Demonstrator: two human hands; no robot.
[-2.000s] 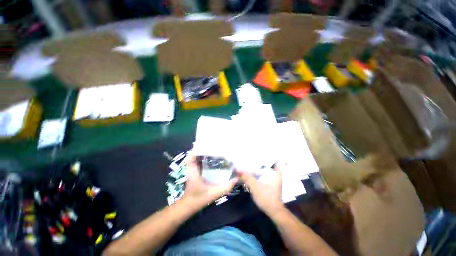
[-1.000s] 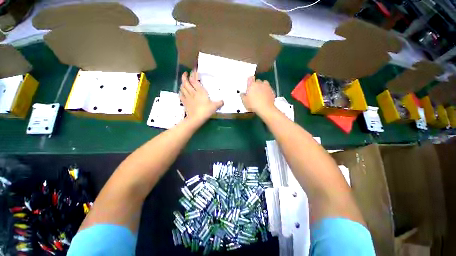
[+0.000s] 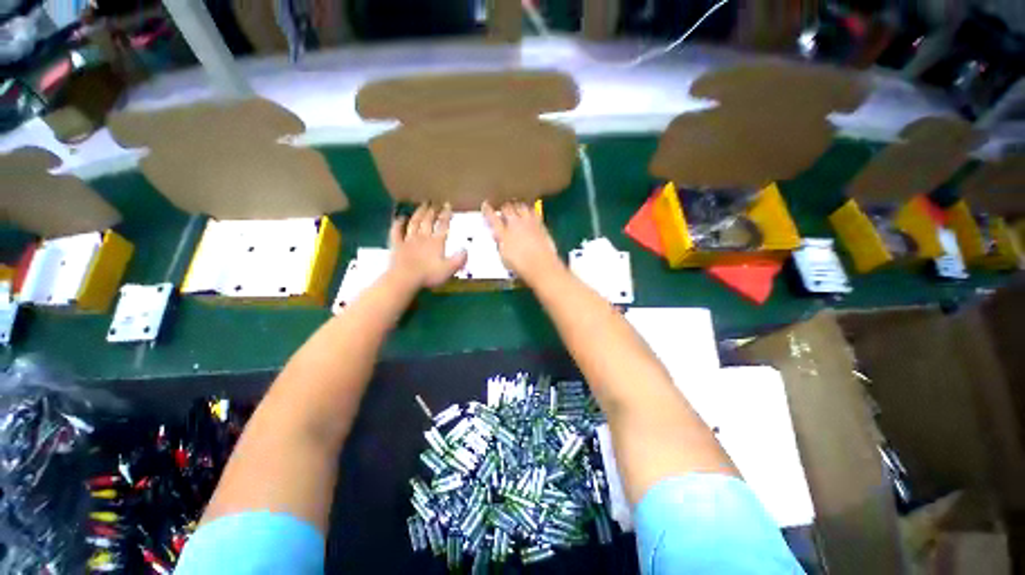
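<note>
A yellow-sided retail box point(image 3: 489, 285) stands on the green belt with its brown lid point(image 3: 472, 146) open behind it. A white insert card point(image 3: 477, 249) lies flat in the box. My left hand point(image 3: 425, 249) rests on the card's left part, fingers spread. My right hand point(image 3: 519, 240) rests on its right part, fingers slightly apart. Neither hand grips anything. The hands hide the card's side edges.
Loose batteries point(image 3: 511, 472) lie on the black bench, with white insert cards point(image 3: 759, 444) to their right. Black AV cables point(image 3: 146, 483) lie at left. An open carton point(image 3: 832, 438) is at right. Other yellow boxes point(image 3: 261, 261) and small white units point(image 3: 604, 270) line the belt.
The insert card, tilted up at the back a second ago, now lies flat in the box. My right hand has opened from a grip on its right edge and lies on top.
</note>
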